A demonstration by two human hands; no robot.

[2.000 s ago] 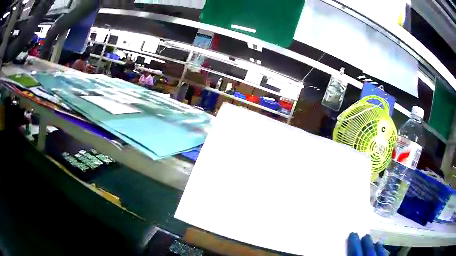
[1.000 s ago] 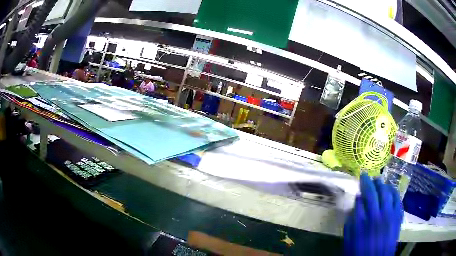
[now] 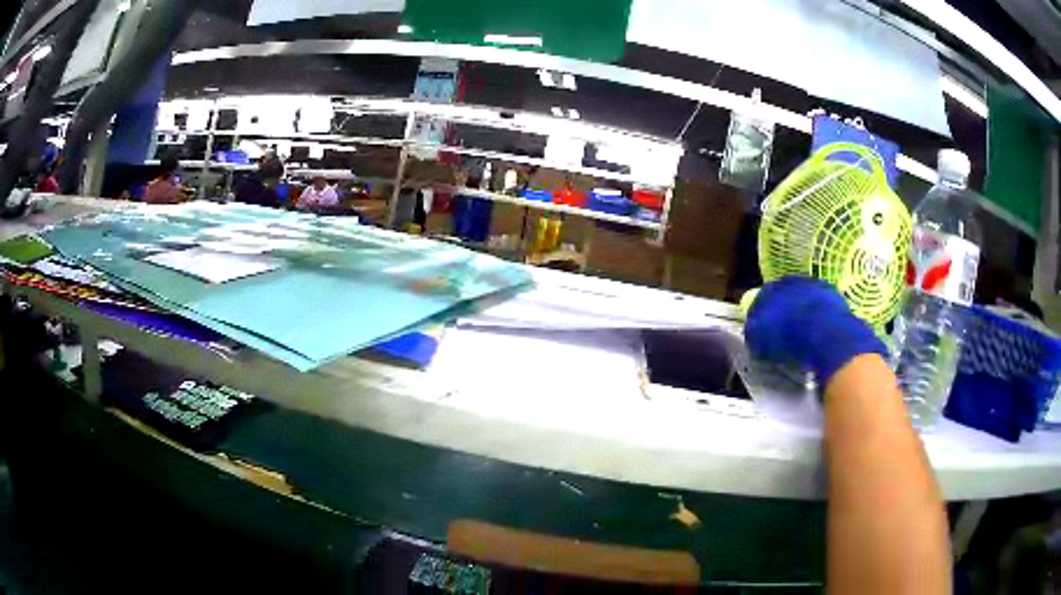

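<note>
My right hand [image 3: 803,331], in a blue glove, reaches over the white upper shelf [image 3: 524,401] at the right, in front of the fan. It is at the right end of white paper sheets [image 3: 593,309]; its fingers are hidden, so I cannot tell whether it grips them. A dark flat object [image 3: 692,358] lies on the shelf just left of the hand. Pale blue-green sheets [image 3: 291,305] are stacked on the shelf's left part. My left hand is not in view.
A yellow-green fan [image 3: 838,238], a clear bottle [image 3: 934,291] and a blue basket [image 3: 1003,372] stand at the right. Below the shelf, boards lie on black foam [image 3: 221,432]. A brown cardboard strip [image 3: 570,553] lies at the bottom. People sit far back left.
The white sheet, first raised upright before me, now lies low on the shelf. My right hand has risen from the bottom edge to beside the fan. The view has shifted.
</note>
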